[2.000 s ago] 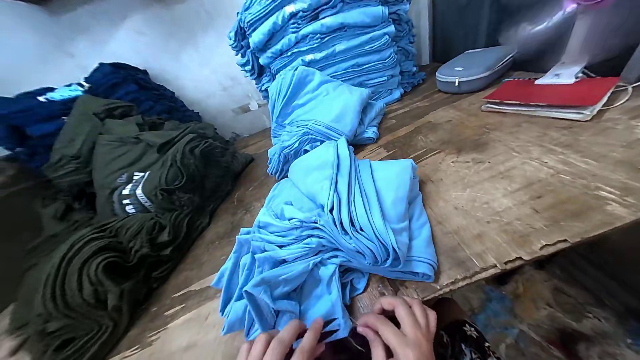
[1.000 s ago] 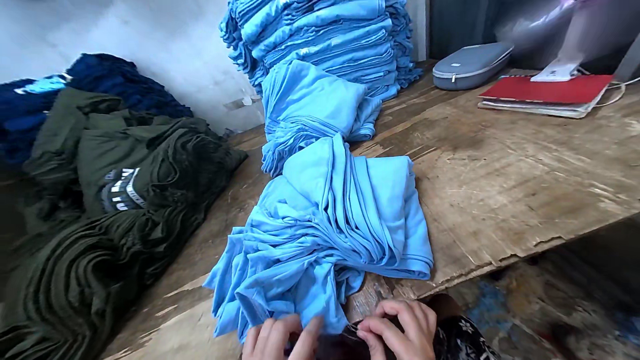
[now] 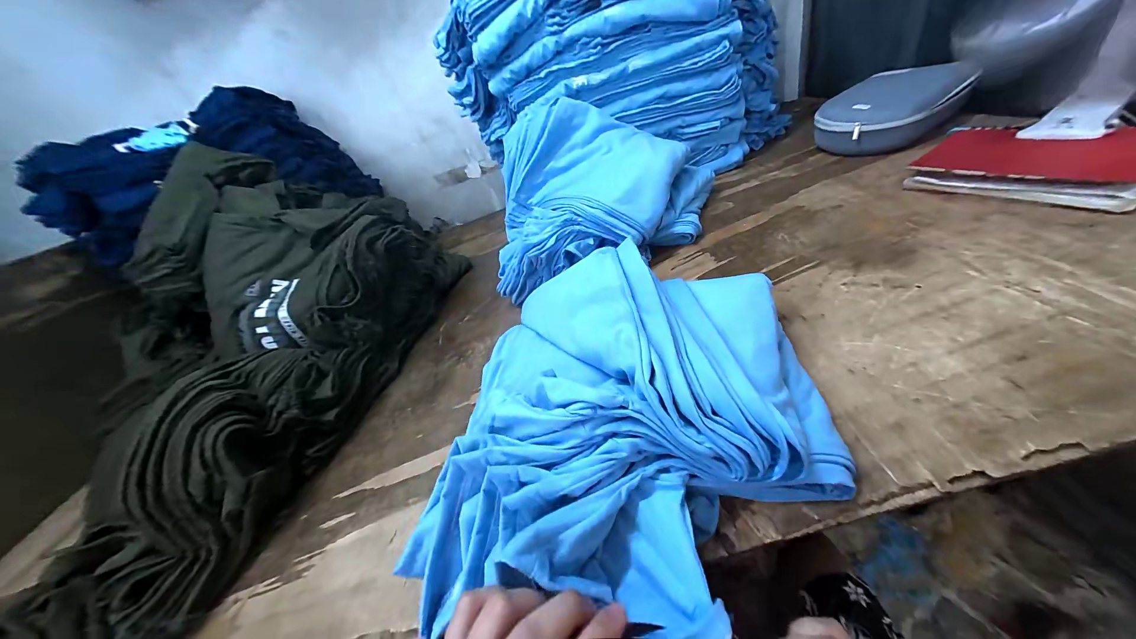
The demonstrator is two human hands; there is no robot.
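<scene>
A fanned stack of light blue cloth pieces (image 3: 657, 382) lies at the table's front edge, with its gathered end hanging toward me. At the bottom of the view my left hand (image 3: 534, 614) rests at that end, fingers curled. A dark, pointed thing (image 3: 643, 629) shows beside its fingertips; what it is and whether the hand grips it or the cloth cannot be told. Only the top of my right hand (image 3: 815, 629) shows at the bottom edge, to the right and apart from the blue cloth. Its fingers are hidden below the frame.
Behind are a smaller folded blue bundle (image 3: 590, 177) and a tall blue pile (image 3: 621, 62). Dark green garments (image 3: 293, 275) and navy ones (image 3: 275, 133) lie left. A grey zipped case (image 3: 892, 111) and red folder (image 3: 1029, 155) sit back right on the worn wooden table (image 3: 958, 311).
My hands were close together at the cloth's near end; now they are farther apart, the right one lower and farther right, mostly out of view.
</scene>
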